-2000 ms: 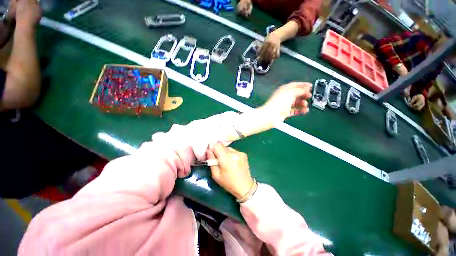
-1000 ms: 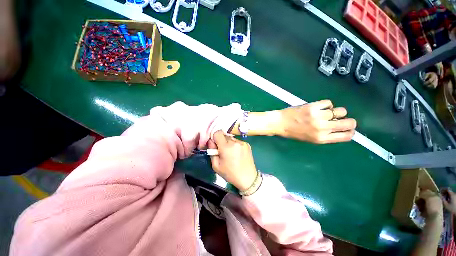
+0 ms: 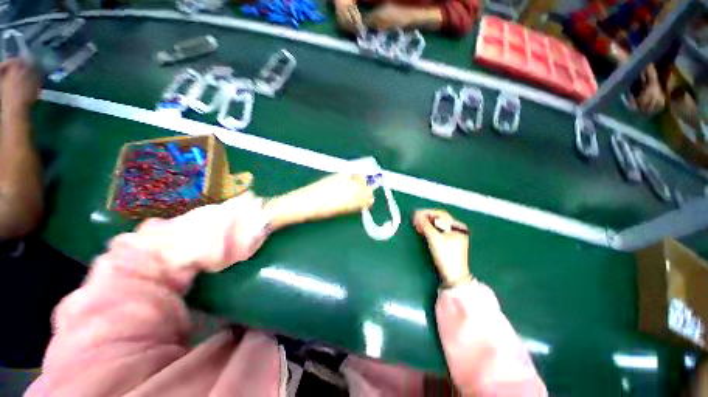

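Observation:
My left hand [image 3: 355,192] holds a white oval housing [image 3: 382,226] at its wider end, over the near green surface beside the white strip. A small blue patch shows at that end, by my fingers. The housing's rounded loop points toward me. My right hand [image 3: 444,239] is to the right of the housing, apart from it. It is closed around a slim pen-like tool [image 3: 450,226] with a dark end. The picture is somewhat blurred, so the tool's tip is hard to tell.
A brown box [image 3: 211,174] of blue and red wired parts stands left. Housings [image 3: 236,105] lie beyond the white strip [image 3: 481,203]. A carton [image 3: 654,287] stands at right. Across the line are a red tray [image 3: 536,59], blue parts [image 3: 283,11] and other people's arms. Another arm shows at far left.
My left hand has moved left and now holds a housing. My right hand has left my left sleeve and moved right with the pen-like tool. The view has shifted.

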